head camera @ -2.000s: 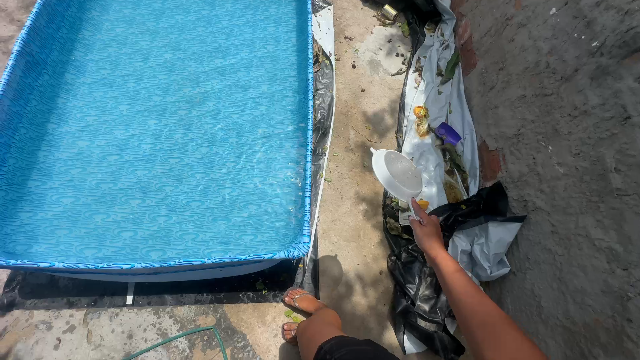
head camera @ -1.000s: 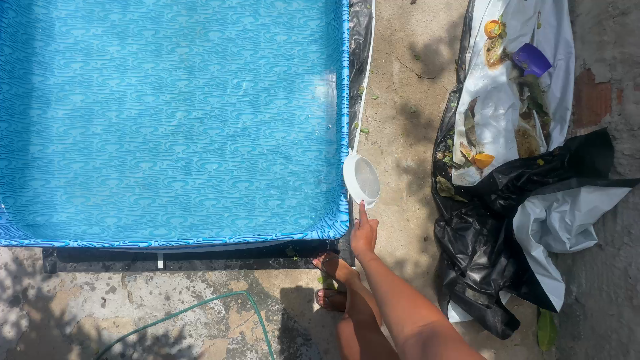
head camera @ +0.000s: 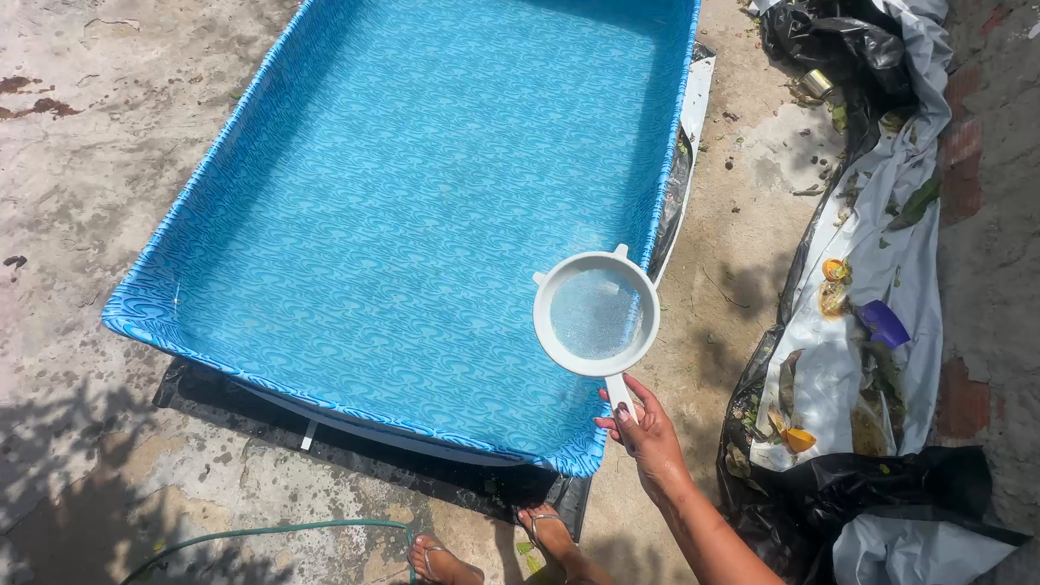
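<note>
A white plastic strainer (head camera: 596, 314) with fine mesh is held by its handle in my right hand (head camera: 642, 426). Its round rim is seen over the near right corner of a blue-patterned pool (head camera: 406, 227), which holds clear water. Blue pool wall shows through the mesh. Droplets seem to cling to the mesh. My left hand is out of view.
Right of the pool, a black and white plastic sheet (head camera: 821, 357) lies along a rough wall, bearing leaves, orange pieces and a purple container (head camera: 883, 323). A metal can (head camera: 816, 84) lies farther up. A green hose (head camera: 268, 530) crosses the concrete near my sandalled feet.
My right hand has carried the strainer left, from beside the plastic sheet to the pool's edge and then over its corner. The strainer's mesh now faces the camera more squarely. The view has shifted.
</note>
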